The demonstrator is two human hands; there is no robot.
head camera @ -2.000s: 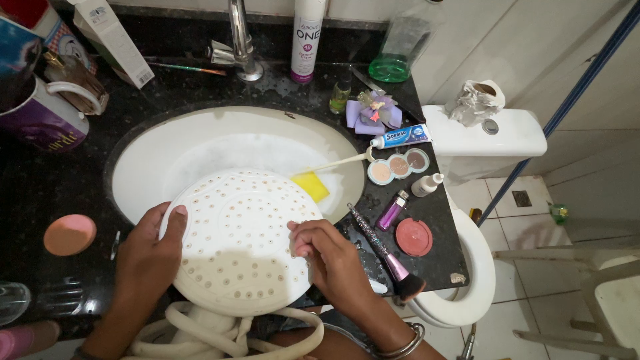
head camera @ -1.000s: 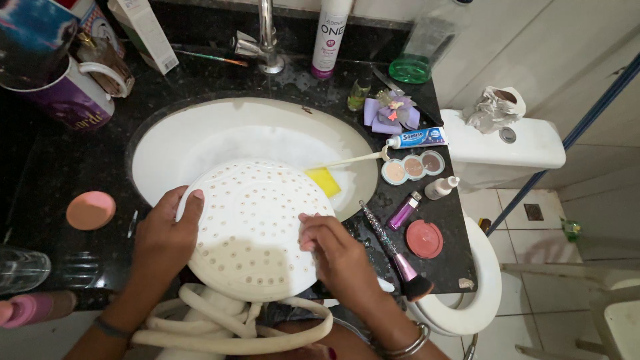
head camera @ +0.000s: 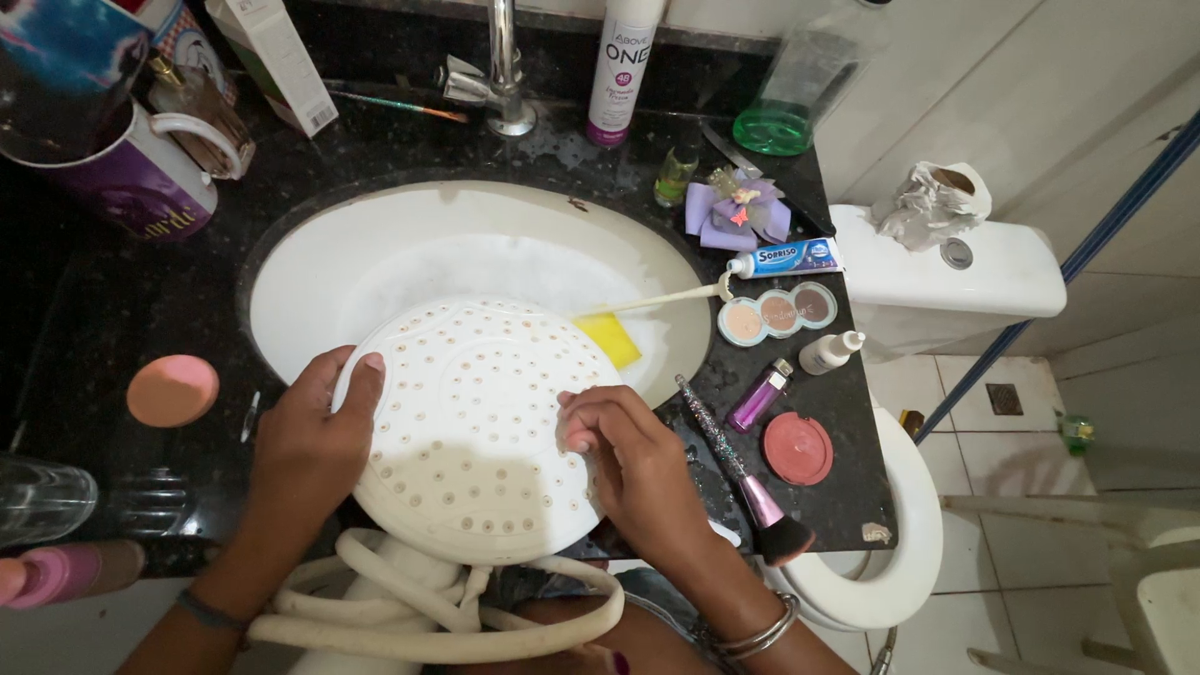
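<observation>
A large round white shower head [head camera: 483, 427] with many small nozzles is tilted over the front of the oval sink [head camera: 309, 272]. My left hand [head camera: 323, 427] grips its left edge, thumb on the nozzle face. Curled at the right of the face, my right hand [head camera: 628, 459] has its fingertips close to the nozzles; whether it pinches anything is unclear. Below the head, a coiled cream hose [head camera: 441, 642] hangs near my lap. Behind it in the basin lies a yellow sponge [head camera: 609, 339], beside a thin cream-coloured stick [head camera: 656, 298] leaning on the rim.
Right of the sink are a toothpaste tube [head camera: 792, 258], a makeup palette [head camera: 778, 314], a purple lighter [head camera: 760, 395] and a makeup brush [head camera: 727, 459]. A knife [head camera: 731, 150] lies near the green bottle [head camera: 773, 131]. A mug [head camera: 141, 178] and glass [head camera: 42, 497] stand left; the toilet [head camera: 914, 534] is beyond the counter.
</observation>
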